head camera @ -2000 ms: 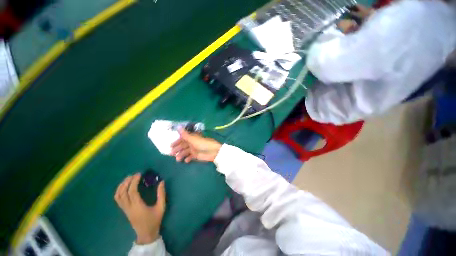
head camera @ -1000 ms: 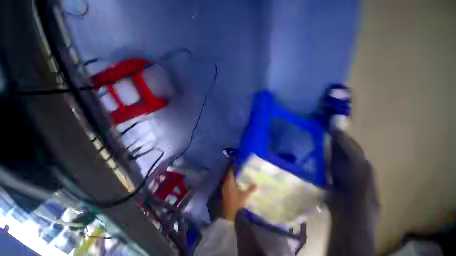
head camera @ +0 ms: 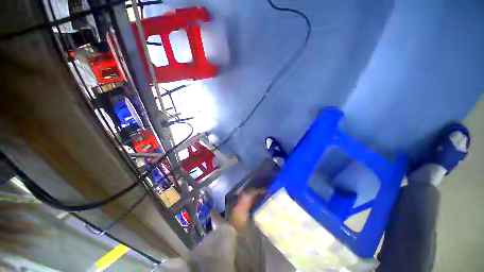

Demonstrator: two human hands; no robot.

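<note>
A blue plastic stool (head camera: 347,180) with a pale, patchy seat top (head camera: 302,234) stands low in front of me, between my feet. My left hand (head camera: 244,208) is small and blurred, close beside the seat's left corner. Its fingers are not clear, and whether it touches or grips the stool cannot be told. A sleeve runs down from it to the bottom edge. My right hand is not in view.
The bench underside with its metal frame (head camera: 132,64) and hanging black cables fills the left. A red stool (head camera: 199,45) and another red one (head camera: 199,162) stand beyond. A black cable (head camera: 268,90) crosses the blue floor. My dark blue shoe (head camera: 454,149) is at right.
The view has swung from the green bench, where both hands showed, down to the floor and blue stool. Since one second ago the stool looks larger and sits further right; my right hand is out of view.
</note>
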